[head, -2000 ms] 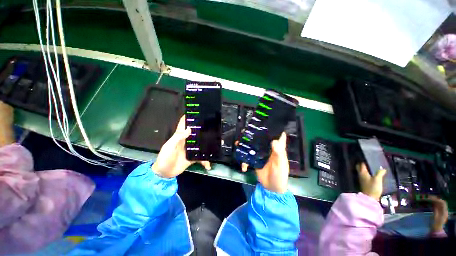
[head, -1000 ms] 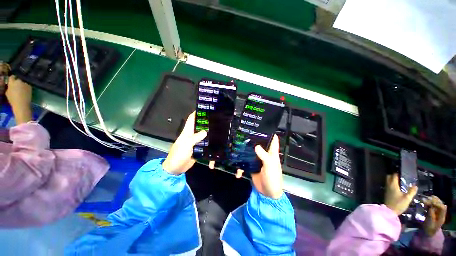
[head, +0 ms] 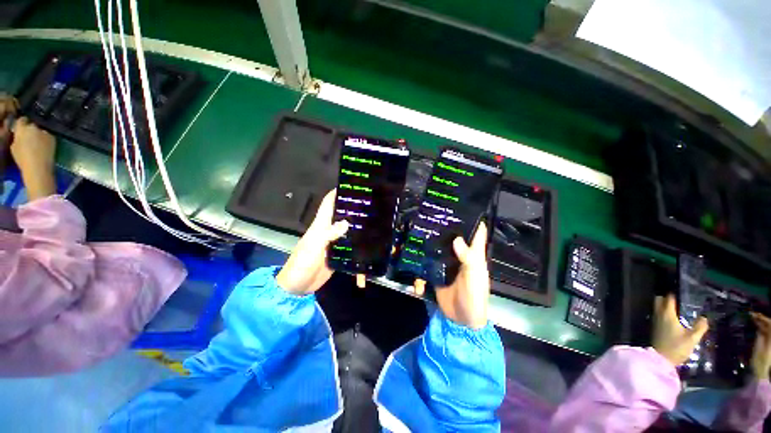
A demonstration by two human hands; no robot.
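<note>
My left hand (head: pixel 311 254) holds a black smartphone (head: pixel 370 203) upright, its thumb at the left edge of the screen. My right hand (head: pixel 467 279) holds a second black smartphone (head: pixel 450 216), slightly tilted, with its thumb at the lower right. Both displays show dark menus with rows of green and white text. A small red spot shows at the top of each phone. Both phones are held over a black phone tray (head: pixel 269 182), covering its middle pockets. The tray's left part holds no phone; glossy black slabs lie in its right part.
Black labelled packs (head: pixel 585 271) lie right of the tray. A pink-sleeved neighbour (head: pixel 626 385) holds a phone over another tray. Stacked black trays (head: pixel 693 186) stand behind. White cables (head: pixel 135 127) hang at left, before another tray (head: pixel 161 93) and another pink-sleeved person (head: pixel 84 296).
Since one second ago, the right phone has moved slightly right, away from the left one. Both lists show different rows, with more green lines. Both hands keep their holds.
</note>
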